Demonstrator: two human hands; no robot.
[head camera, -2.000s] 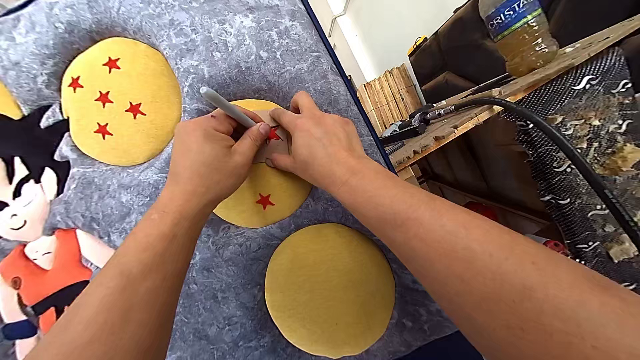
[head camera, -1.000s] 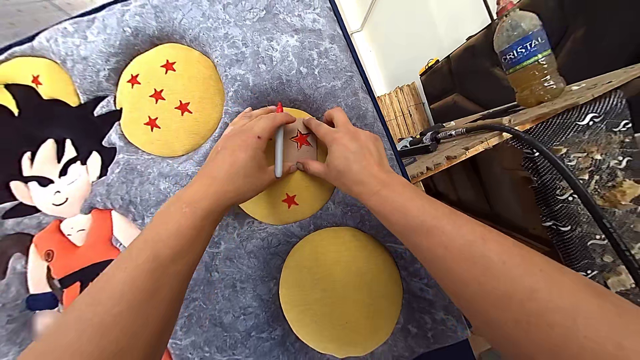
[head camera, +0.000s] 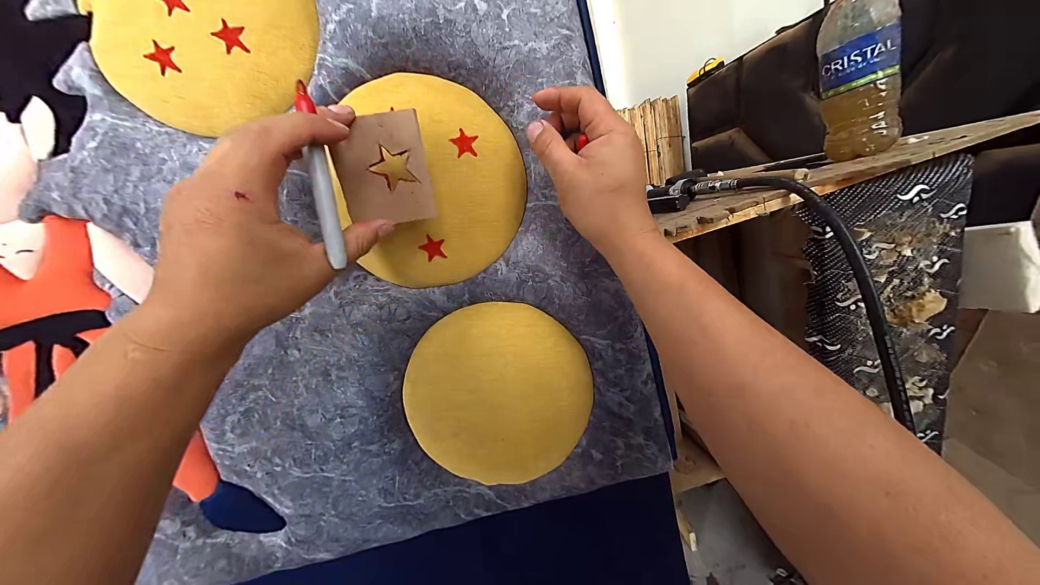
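My left hand (head camera: 244, 211) holds a square cardboard-like stencil (head camera: 370, 191) with a star cutout by its edges, between fingers and thumb. A grey marker with a red tip (head camera: 325, 203) lies across the same hand. Behind the stencil is a yellow disc (head camera: 479, 203) on the grey mottled panel; red stars show on it, one partly hidden by the stencil. To the right of the disc, my right hand (head camera: 597, 162) is raised with curled fingers, a small red object (head camera: 581, 142), perhaps the marker's cap, tucked in it. A plain yellow disc (head camera: 498, 394) sits below.
Another yellow disc with red stars (head camera: 203, 81) is at upper left, beside a padded cartoon figure (head camera: 57, 276). At right, a wooden shelf (head camera: 747, 195) bears a plastic bottle (head camera: 861, 89) of amber liquid and a black hose (head camera: 861, 276) that hangs down. Dark blue fabric (head camera: 520, 540) edges the panel.
The stencil, flat on the disc under both hands a second ago, is now lifted in my left hand with the marker. My right hand has moved off the disc to the right. A red star shows on the right side.
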